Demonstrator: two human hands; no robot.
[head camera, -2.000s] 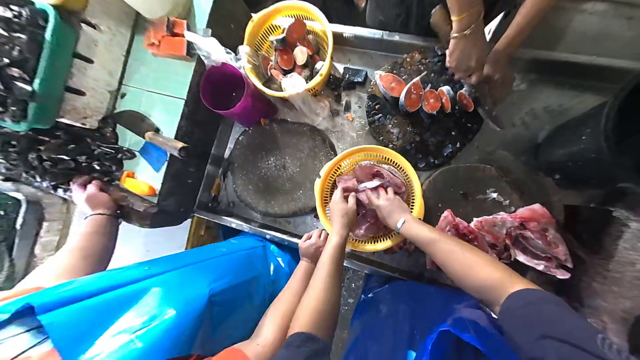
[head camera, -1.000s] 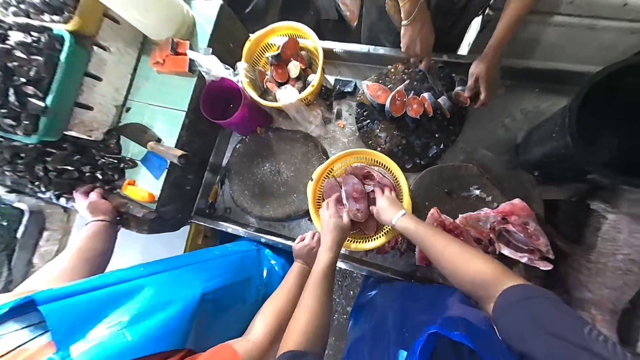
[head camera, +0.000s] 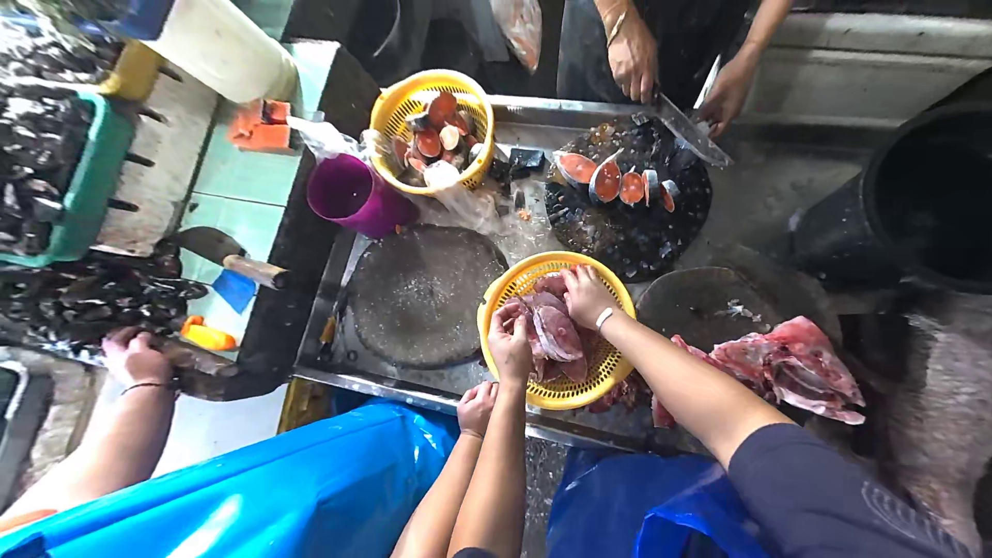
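Note:
A round yellow plastic basket (head camera: 566, 395) filled with pieces of pale pink raw fish (head camera: 556, 333) stands at the near side of the metal work tray. Both of my hands are inside it. My left hand (head camera: 511, 341) is at the left of the fish, its fingers bent against a piece. My right hand (head camera: 587, 296), with a white band at the wrist, touches fish at the upper right of the basket; its fingertips are partly hidden. Bare round chopping boards lie left (head camera: 426, 298) and right (head camera: 697, 306) of the basket, the right one beside a large cut of raw fish (head camera: 798, 368).
Across the tray a co-worker's hands hold a knife (head camera: 690, 128) by a dark board with orange-red fish slices (head camera: 612, 182). Another yellow basket (head camera: 387, 105) and a purple container (head camera: 360, 198) stand upper left. A neighbour's fist (head camera: 475, 407) is beside my left forearm. A cleaver (head camera: 232, 260) lies left.
Both my hands have stayed in the basket while shifting over the fish pieces. The co-worker's hands have moved apart, and the knife blade now shows away from the slices.

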